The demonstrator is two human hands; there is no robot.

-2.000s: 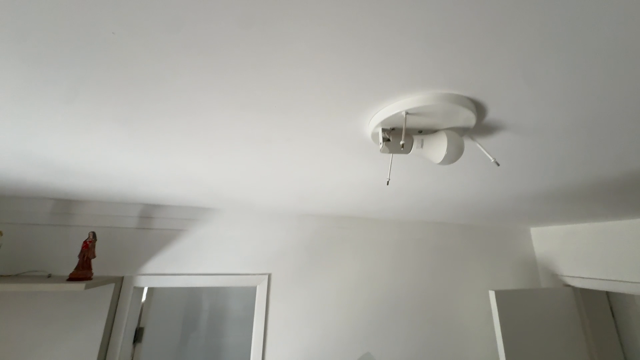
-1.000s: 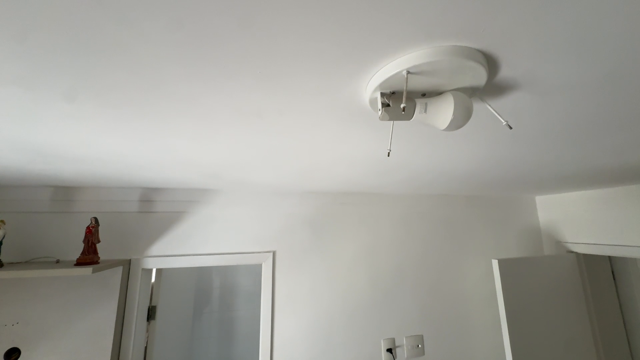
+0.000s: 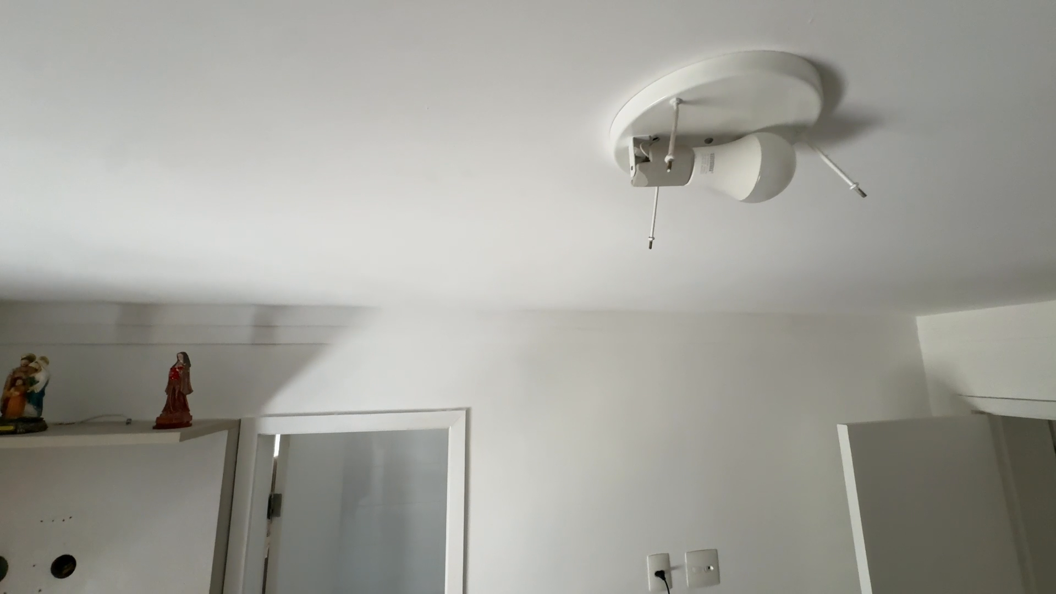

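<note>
Neither my left hand nor my right hand is in the head view. On the white ceiling, at the upper right, is the round white base of a ceiling lamp [image 3: 718, 99]. A white light bulb [image 3: 755, 167] lies sideways in a lamp socket [image 3: 662, 165] under that base. Three thin metal rods stick out from the base: one rod [image 3: 672, 136] beside the socket, another [image 3: 653, 219] below it and a third [image 3: 837, 168] slanting to the right. No shade or cover shows on the lamp.
Figurines stand on a white shelf [image 3: 124, 435] at the left: a red-robed figurine [image 3: 176, 392] and a figurine group [image 3: 25, 394]. Beside them is a white door frame [image 3: 458, 495]. A white door [image 3: 932, 503] stands at the right. Low on the wall are a socket with a black plug [image 3: 658, 572] and a wall plate [image 3: 702, 568].
The view has tilted down, bringing the wall socket, the wall plate and more of the shelf into sight. The lamp and its bulb look unchanged.
</note>
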